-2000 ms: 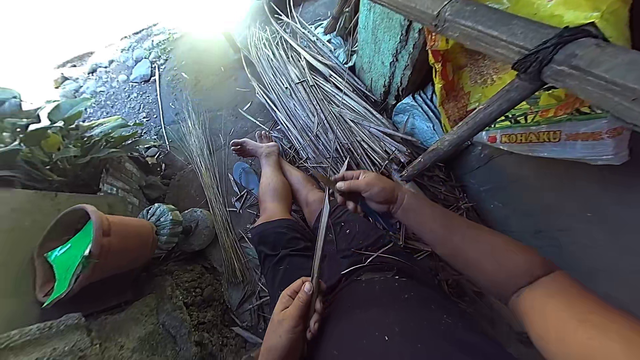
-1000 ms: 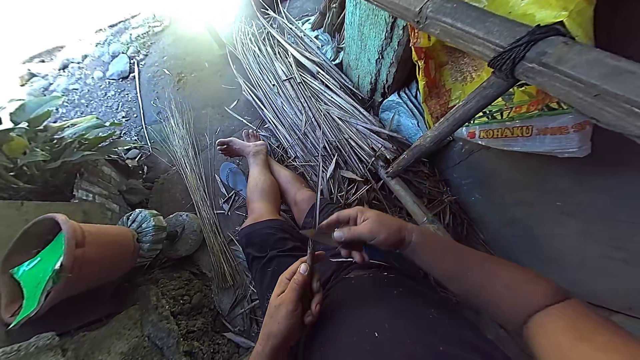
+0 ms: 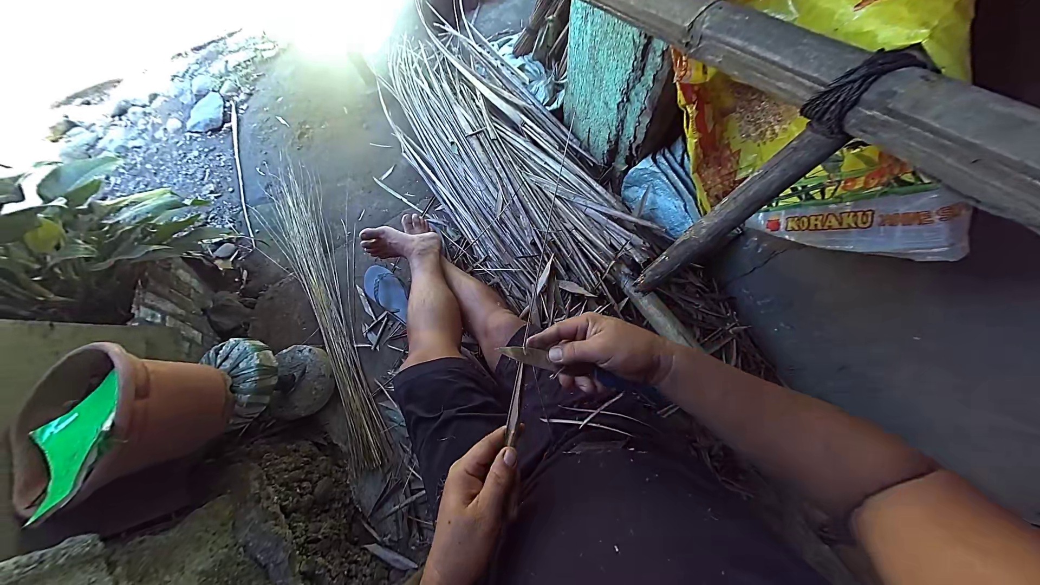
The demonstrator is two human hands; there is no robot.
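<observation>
My left hand (image 3: pixel 479 496) grips the lower end of a dry palm leaflet (image 3: pixel 517 398) above my lap, the strip pointing away from me. My right hand (image 3: pixel 605 351) holds a knife with a blue handle, its blade (image 3: pixel 526 356) lying across the leaflet above my left hand. A thin rib runs on upward from the blade. Shavings (image 3: pixel 597 418) lie on my dark shorts. Past my legs is a large heap of dry palm leaflets (image 3: pixel 487 154); left of my legs lies a bundle of thin stripped ribs (image 3: pixel 329 301).
A terracotta pot (image 3: pixel 175 398) lies on its side at the left, near a round stone (image 3: pixel 305 382). A grey-blue flip-flop (image 3: pixel 386 291) is beside my foot. A bamboo pole frame (image 3: pixel 780 61) crosses the upper right, before a yellow printed sack (image 3: pixel 764 122).
Compared with one second ago, my right hand and the knife have moved away from my left hand along the leaflet. My left hand keeps its grip.
</observation>
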